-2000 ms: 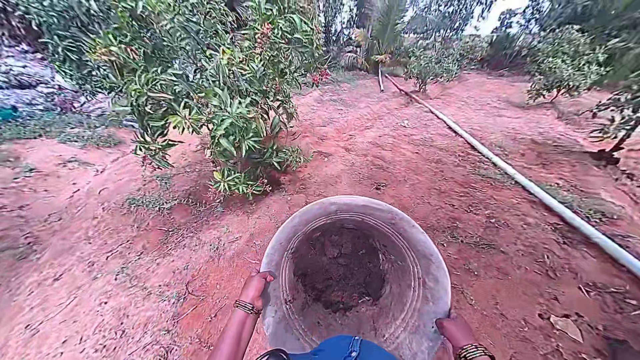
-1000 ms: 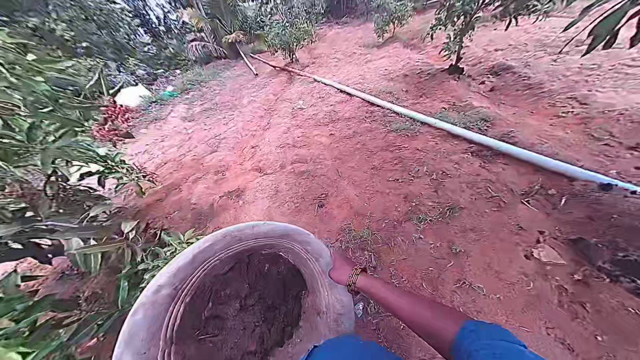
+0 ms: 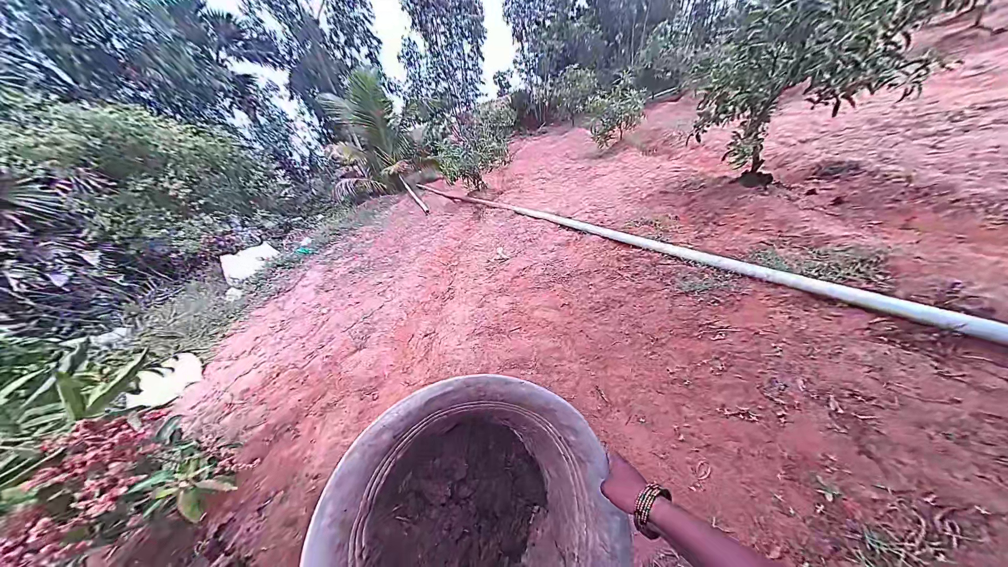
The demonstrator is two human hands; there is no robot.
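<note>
A wide, round basin [image 3: 579, 441], greyish and ridged inside its rim, is at the bottom middle of the head view. Dark soil or dung [image 3: 465, 492] lies in its bottom. My right hand [image 3: 626, 482], with beaded bangles at the wrist, grips the basin's right rim. The left part of the rim runs out of the picture at the bottom, and my left hand does not show.
A long pale pipe [image 3: 709, 260] crosses the red ground from the palm [image 3: 370, 134] to the right edge. A flowering shrub [image 3: 102, 480] stands close at lower left. A small tree [image 3: 752, 134] grows beyond the pipe. White scraps [image 3: 248, 262] lie at left.
My left hand, on the basin's left rim two seconds ago, is out of view. My right hand still holds the right rim. The view has swung, bringing the palm and pipe nearer.
</note>
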